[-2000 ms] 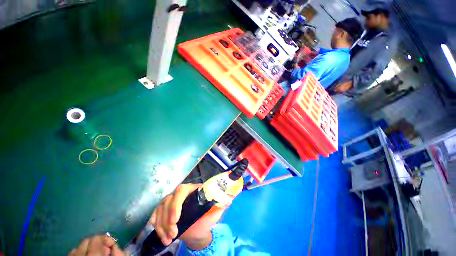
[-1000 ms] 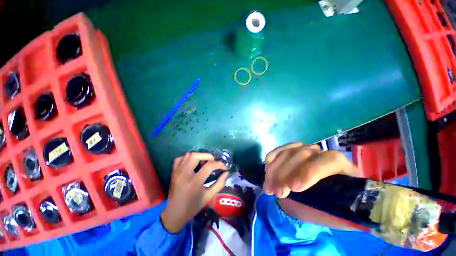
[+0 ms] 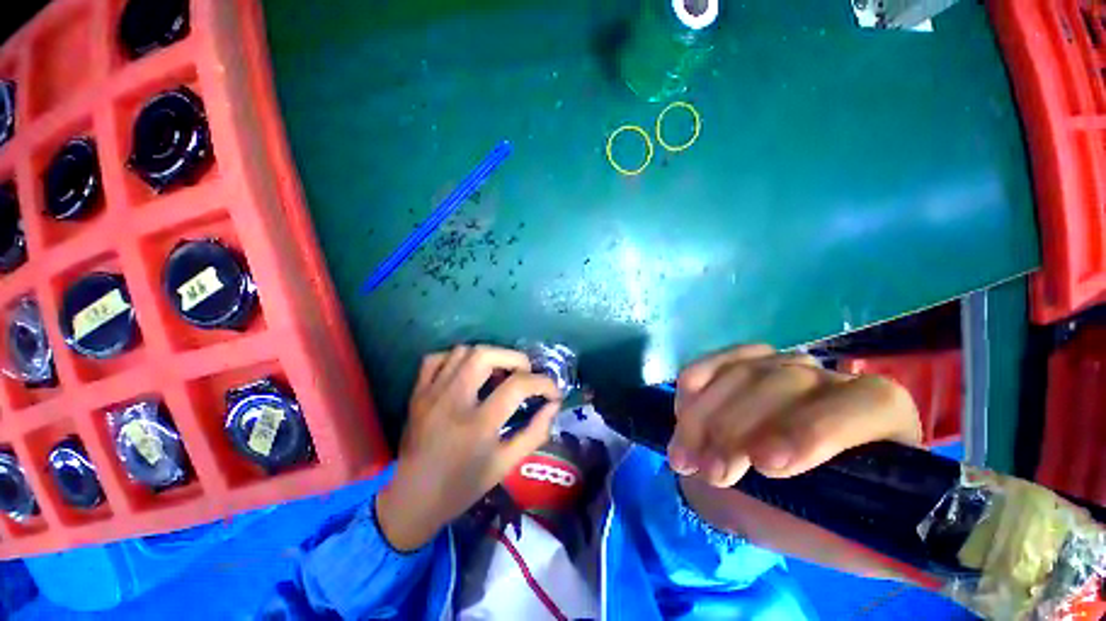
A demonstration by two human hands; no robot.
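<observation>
My left hand (image 3: pixel 467 431) holds a small round black and silvery lens assembly (image 3: pixel 553 368) at the bench's near edge, mostly hidden by the fingers. My right hand (image 3: pixel 782 419) is closed around the black barrel of the electric screwdriver (image 3: pixel 867 479), which lies nearly level. Its yellowish, clear-taped end points to the lower right. Its dark front end points left at the lens assembly; whether the tip touches it cannot be told. Tiny black screws (image 3: pixel 455 252) are scattered on the green mat beside a blue stick (image 3: pixel 437 218).
A red-orange compartment tray (image 3: pixel 285 231) with round black pieces, some labelled, stands at left. Two yellow rings (image 3: pixel 630 151) lie near a translucent green bottle or roll (image 3: pixel 695 10) at the far side. More red-orange trays (image 3: pixel 1073 158) are at the right edge. A grey post base (image 3: pixel 895 15) is at the top.
The view has swung from the right-hand trays and people down to the bench. Over the last second the screwdriver's front end shows beside the lens assembly. Both hands keep their holds.
</observation>
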